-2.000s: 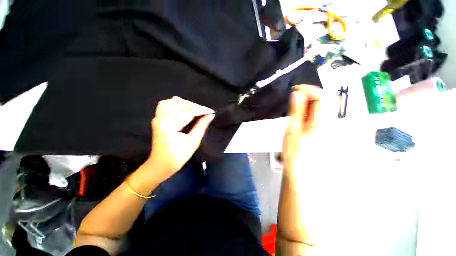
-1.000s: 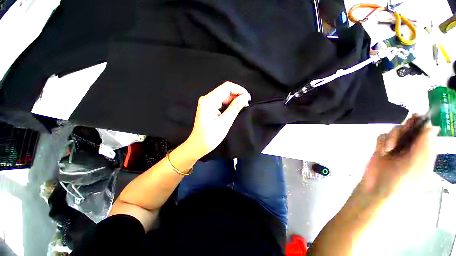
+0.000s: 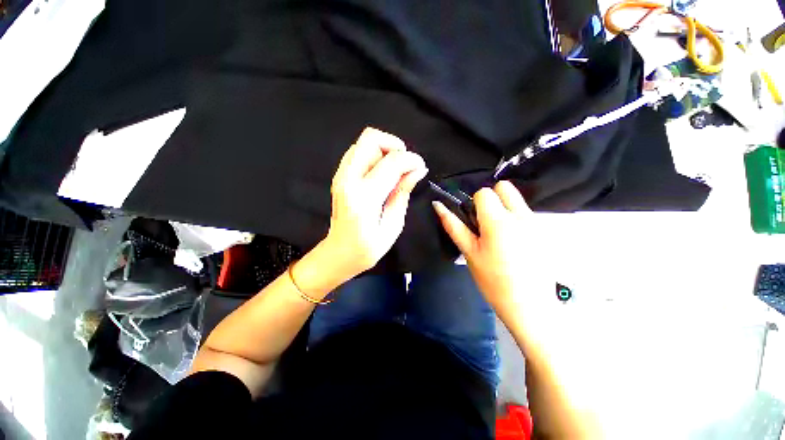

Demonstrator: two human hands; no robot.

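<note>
The black garment [image 3: 284, 112] covers most of the table, its near edge hanging over my lap. My left hand [image 3: 374, 193] is closed at the garment's near part, thumb and fingertips pinching something too small to make out, perhaps thread or a fold. My right hand [image 3: 486, 219] is just right of it, shut on the small dark thread snips [image 3: 463, 199]. Their thin bright blades point up-left at my left fingertips. No thread or needle can be made out.
A white strip [image 3: 594, 125] lies across the cloth at right. Orange-handled scissors [image 3: 704, 43] lie upper right. A green box [image 3: 764, 189] and a dark blue faceted object [image 3: 770, 285] are at the right edge. A grey-black bag [image 3: 151, 292] with clear plastic is on the floor at left.
My right hand has come from the far right, by the green box, back to the garment beside my left hand, with the snips in it. My left hand has barely moved.
</note>
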